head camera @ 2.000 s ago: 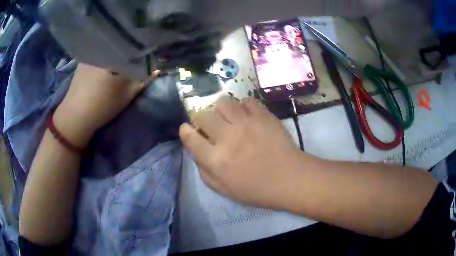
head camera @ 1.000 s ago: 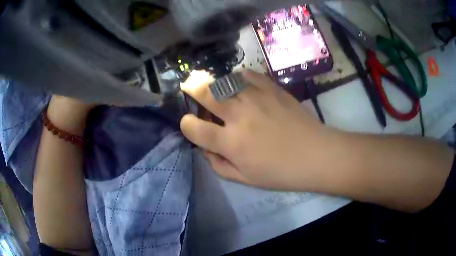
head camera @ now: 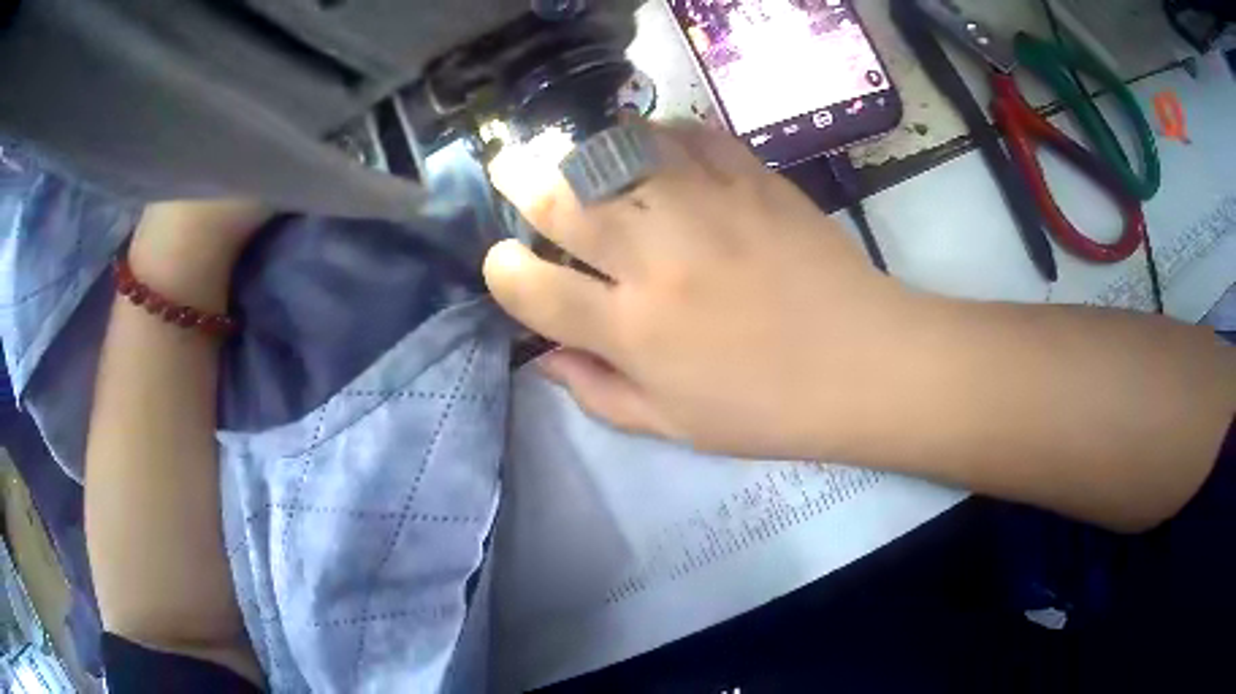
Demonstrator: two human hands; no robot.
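A garment piece lies under the machine head (head camera: 231, 102), with a dark smooth panel (head camera: 339, 305) joined to pale grey-blue quilted cloth (head camera: 373, 502). My left hand (head camera: 201, 241) reaches over the cloth on the left; its fingers are hidden behind the machine head. My right hand (head camera: 651, 271) is at the garment's right edge beside the lit needle area, with thumb and fingers gripping the edge. A ridged grey knob (head camera: 607, 160) shows in front of my right fingers. The needle and presser foot cannot be made out clearly.
A lit smartphone (head camera: 793, 68) with a cable stands behind my right hand. Right of it lie a dark pen-like tool (head camera: 996, 163) and scissors with red and green handles (head camera: 1071, 176). The white table (head camera: 651, 583) has printed ruler marks. More quilted cloth (head camera: 54, 271) is at the far left.
The view has shifted, so phone and scissors sit higher in the picture. Since the earliest frame, the machine head covers more of my left hand, and the ridged knob shows over my right fingers.
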